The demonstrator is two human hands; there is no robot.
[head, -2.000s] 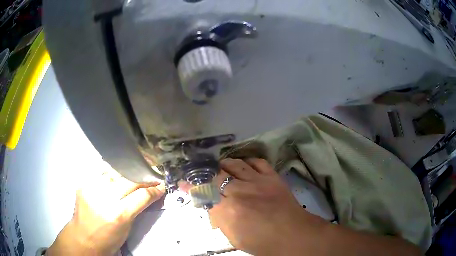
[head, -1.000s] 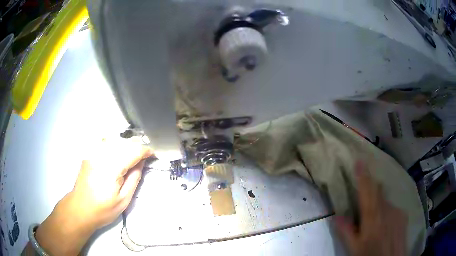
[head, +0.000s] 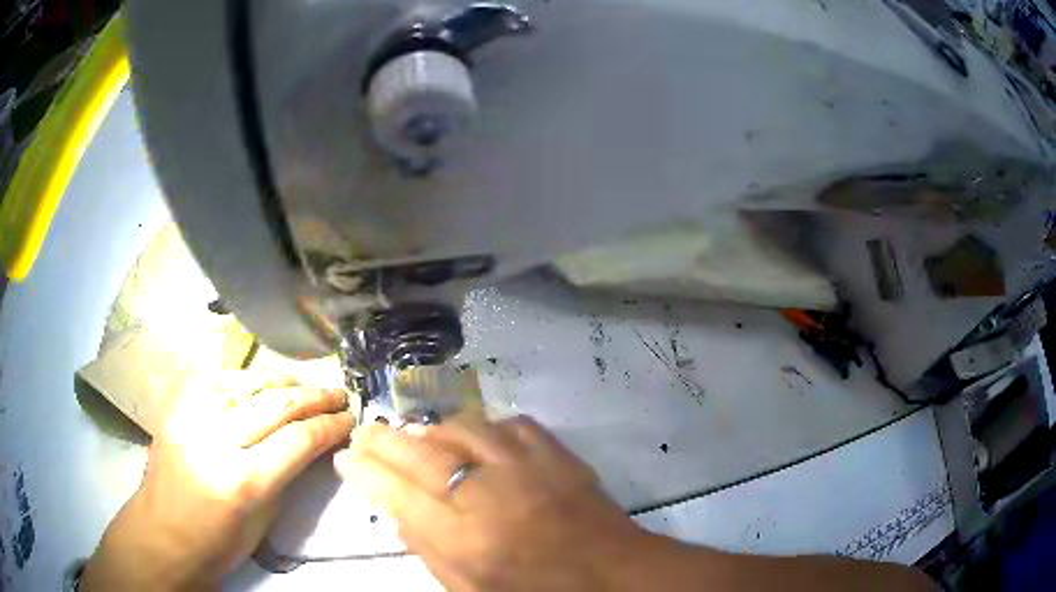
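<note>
The white-grey sewing machine head [head: 602,139] fills the top of the view. The presser foot and needle area [head: 357,376] is low on its left side, partly hidden. A khaki garment panel [head: 130,368], washed out by the lamp, lies left of the head. My left hand [head: 220,474] lies over the panel with thumb and finger together at the presser foot, holding the cloth. My right hand [head: 492,497], with a ring, has bent fingertips just right of the foot; what they hold is hidden.
Pale cloth [head: 706,268] lies under the machine arm. Thread snips with orange-and-black handles [head: 825,333] lie right of it. A yellow curved piece [head: 64,150] stands at the left. The ribbed white knob [head: 423,102] is on the head. A printed ruler edge [head: 897,526] shows at lower right.
The khaki cloth right of the needle has gone from there; khaki cloth now shows left of the head. My right hand has come from the right to the presser foot. The snips are now uncovered.
</note>
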